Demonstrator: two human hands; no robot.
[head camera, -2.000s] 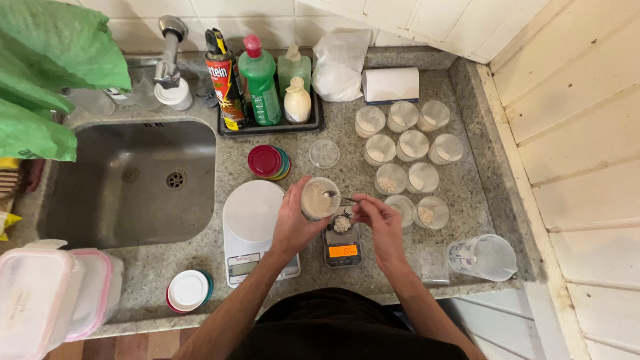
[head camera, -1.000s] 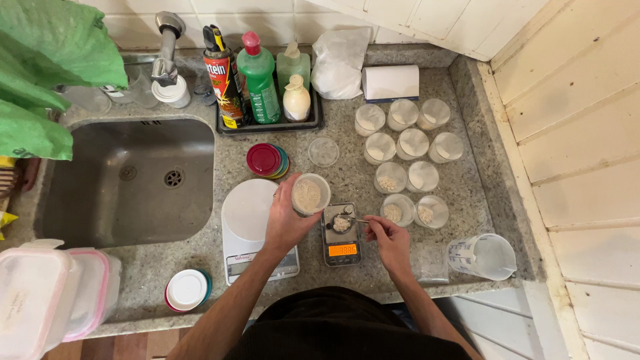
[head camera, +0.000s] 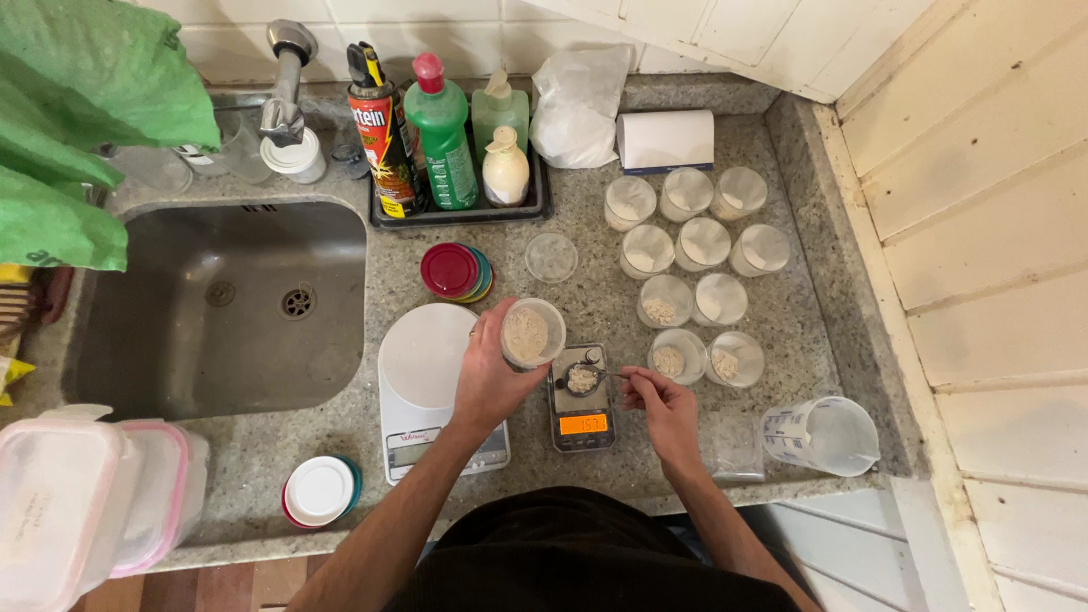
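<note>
My left hand (head camera: 497, 374) grips a clear plastic cup (head camera: 533, 334) of pale, grainy powder, tilted above the counter between two scales. My right hand (head camera: 661, 408) pinches the thin handle of a metal spoon (head camera: 583, 380), whose bowl, heaped with the same pale powder, is over the plate of a small digital pocket scale (head camera: 585, 433) with a lit orange display. Whether the spoon rests on the plate cannot be told. Left of it lies a white kitchen scale (head camera: 429, 357), partly under my left forearm. Several clear cups (head camera: 666, 302) holding pale powder stand in rows at the right.
A sink (head camera: 221, 323) is at the left. Bottles stand in a black tray (head camera: 463, 217) at the back. Stacked lids (head camera: 449, 270), a clear lid (head camera: 551, 257), white lid (head camera: 320, 490), measuring jug (head camera: 820, 435) and plastic food containers (head camera: 64, 501) surround the work area.
Two seconds ago the spoon was up by the cup's rim; now its bowl is over the pocket scale. My left hand has moved the cup slightly, most recently to the right.
</note>
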